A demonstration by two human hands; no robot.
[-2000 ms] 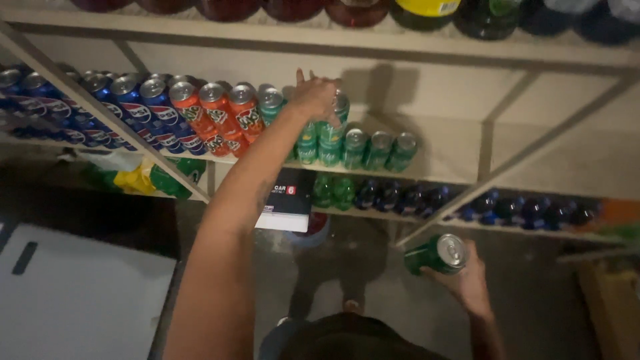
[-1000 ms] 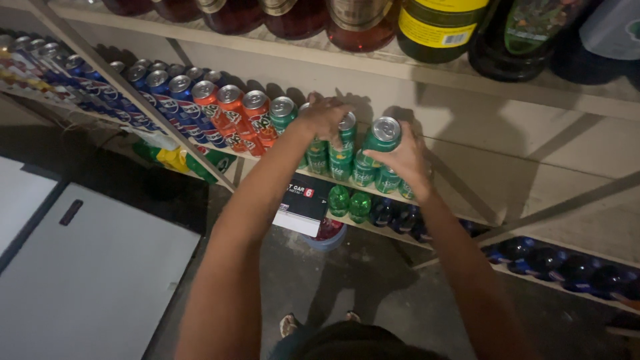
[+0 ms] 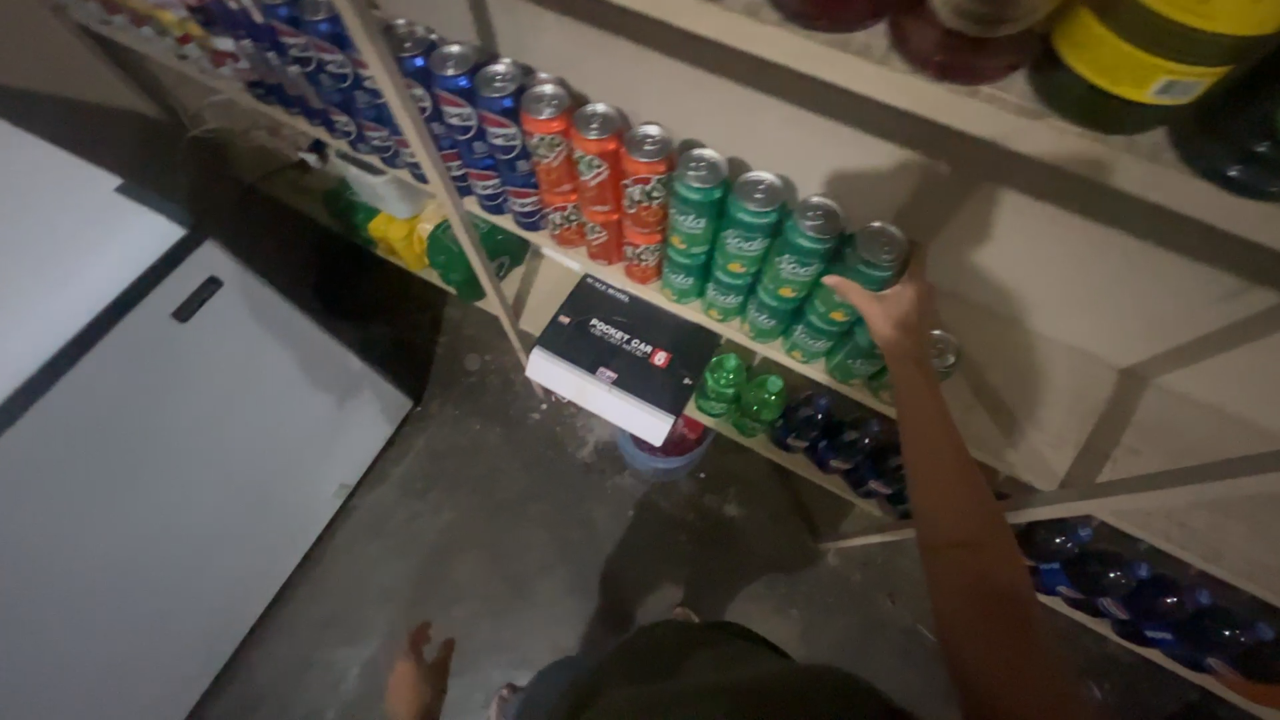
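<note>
My right hand (image 3: 895, 310) is around a green soda can (image 3: 872, 262) in the upper layer, at the right end of the stacked green cans. To its left stand more green soda cans (image 3: 752, 235), two high, then orange cans (image 3: 595, 180) and blue Pepsi cans (image 3: 497, 130). Under the right forearm, lower green cans are partly hidden; the top of one can (image 3: 940, 350) shows just right of it. My left hand (image 3: 420, 672) hangs low over the floor with its fingers apart, holding nothing.
A black and white toy car box (image 3: 620, 350) juts from the shelf front. Green bottles (image 3: 722, 385) and dark bottles (image 3: 850, 445) line the shelf below. Large bottles (image 3: 1130, 60) stand on the shelf above. A white chest lid (image 3: 200, 470) lies at left, and a slanted shelf post (image 3: 430, 170) crosses the cans.
My left hand has left the green cans and dropped low over the floor. The can my right hand held up a second ago now stands in the upper layer of the row.
</note>
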